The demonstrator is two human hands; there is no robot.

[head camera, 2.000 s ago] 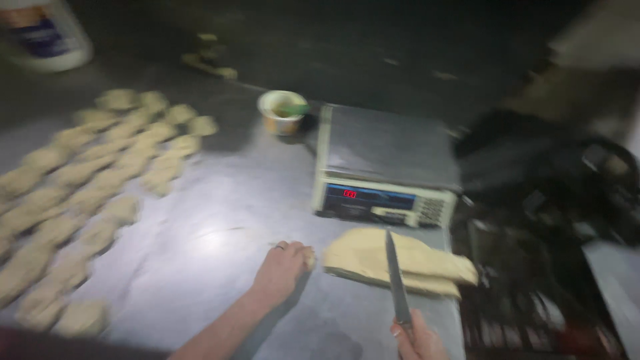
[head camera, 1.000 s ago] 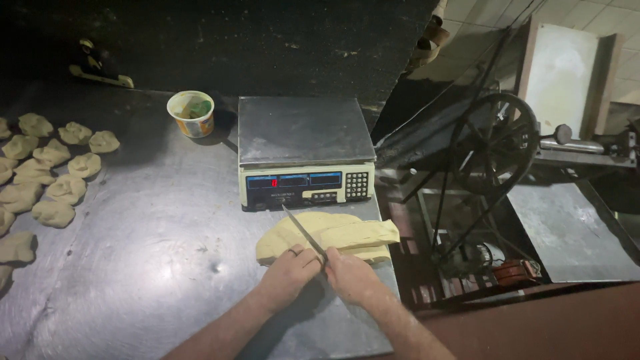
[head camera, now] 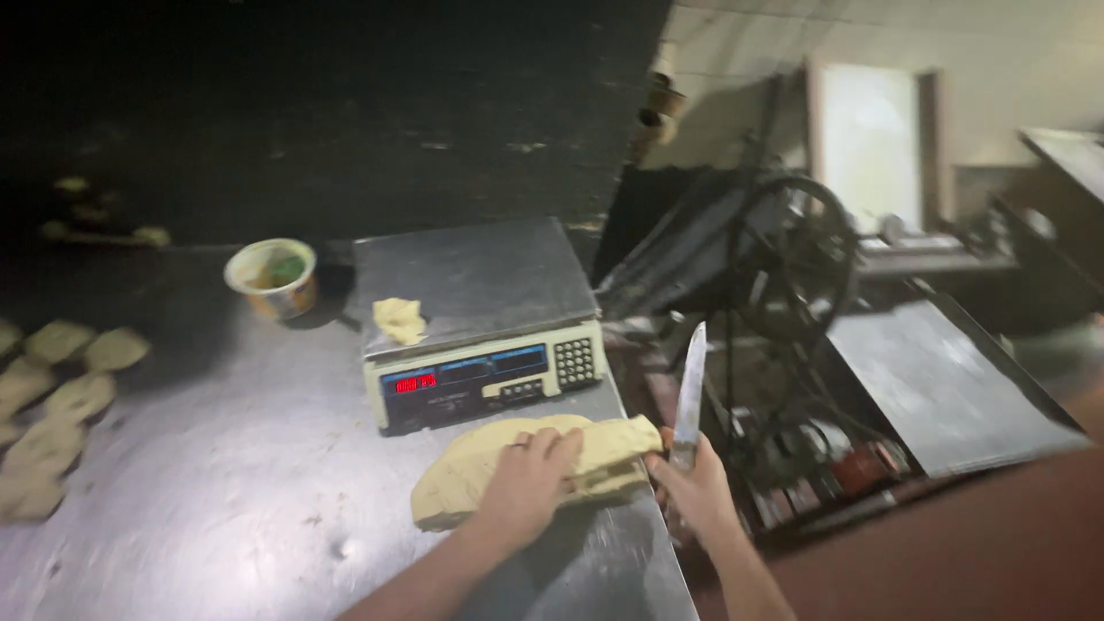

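A large slab of dough (head camera: 457,474) lies at the right edge of the metal table, in front of a digital scale (head camera: 483,371). My left hand (head camera: 530,483) rests on top of the dough, fingers spread slightly over it. In my right hand (head camera: 699,487) is a knife (head camera: 691,388), its blade pointing up, just beside the dough's right end. A small piece of dough (head camera: 399,321) sits on the front left of the scale's plate. The scale's red display is lit.
Several dough pieces (head camera: 82,397) lie at the table's left. A plastic tub (head camera: 280,289) with something green inside stands left of the scale. Right of the table (head camera: 259,483) are a machine with a spoked wheel (head camera: 798,259) and a metal sheet (head camera: 949,384).
A small dough piece now lies on the scale's plate, which was bare before. My right hand has moved right with the knife, and my left hand is now on the dough.
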